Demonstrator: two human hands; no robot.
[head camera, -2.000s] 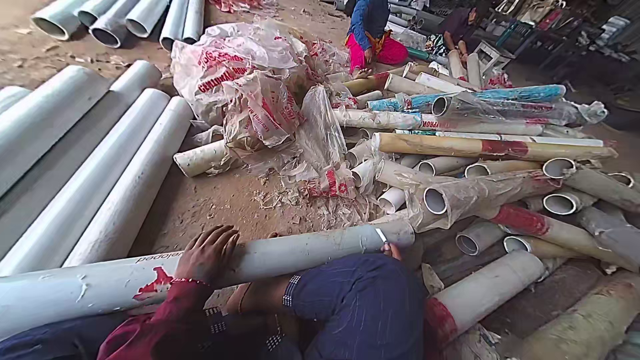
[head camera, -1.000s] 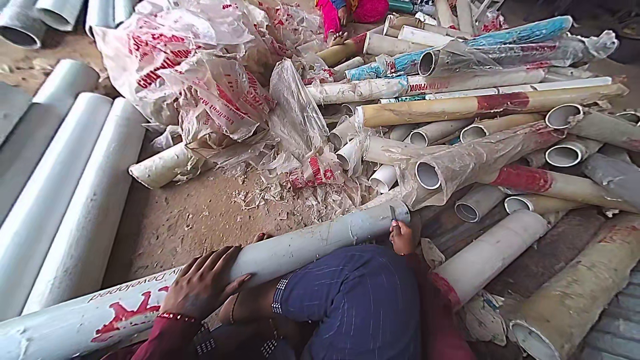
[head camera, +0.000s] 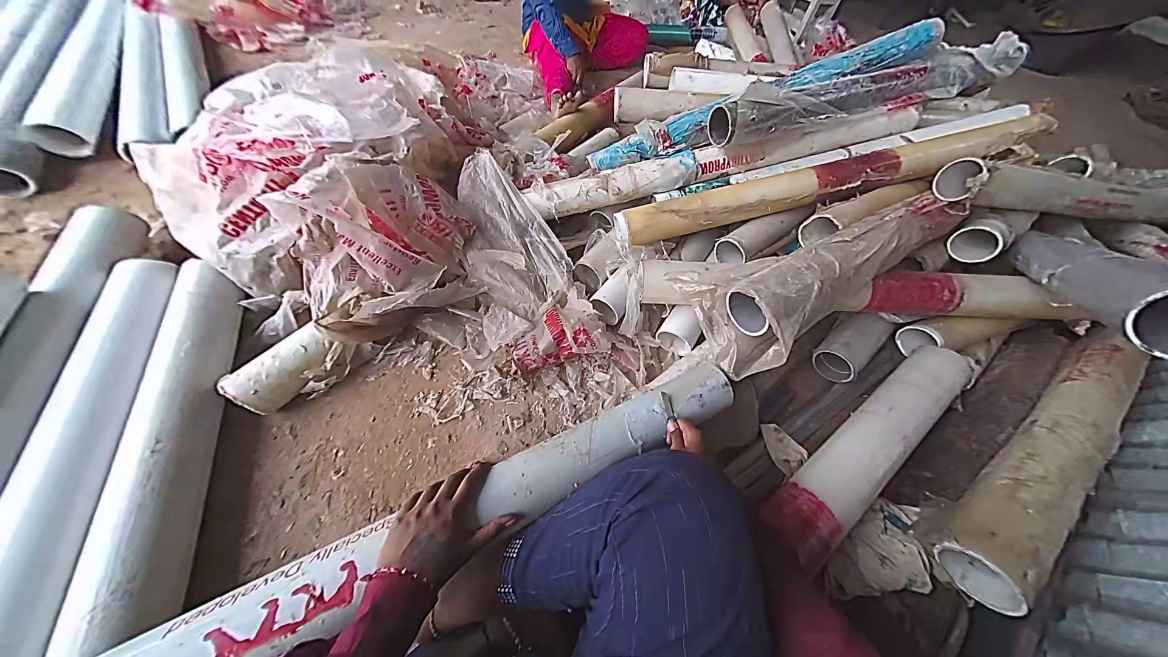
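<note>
A long grey-white pipe (head camera: 584, 456) lies slantwise across my lap, its lower part bearing printed writing and a red print. My left hand (head camera: 444, 526) rests on top of the pipe with its fingers spread around the curve. Near the pipe's upper end, my right hand (head camera: 684, 438) is closed on a small blade-like tool (head camera: 668, 407), whose tip touches the pipe's surface. My right knee hides most of that hand and the tool's handle.
Torn printed plastic wrap (head camera: 301, 173) is heaped ahead, with scraps on the dirt floor. Bare pale pipes (head camera: 146, 438) lie at left. Many pipes, some wrapped, are piled at right, including a yellowish one (head camera: 748, 205). Another person (head camera: 584, 46) sits at the far side.
My right hand with the small tool has moved from the pipe's end a little way down along its side. The view has tilted down and shifted.
</note>
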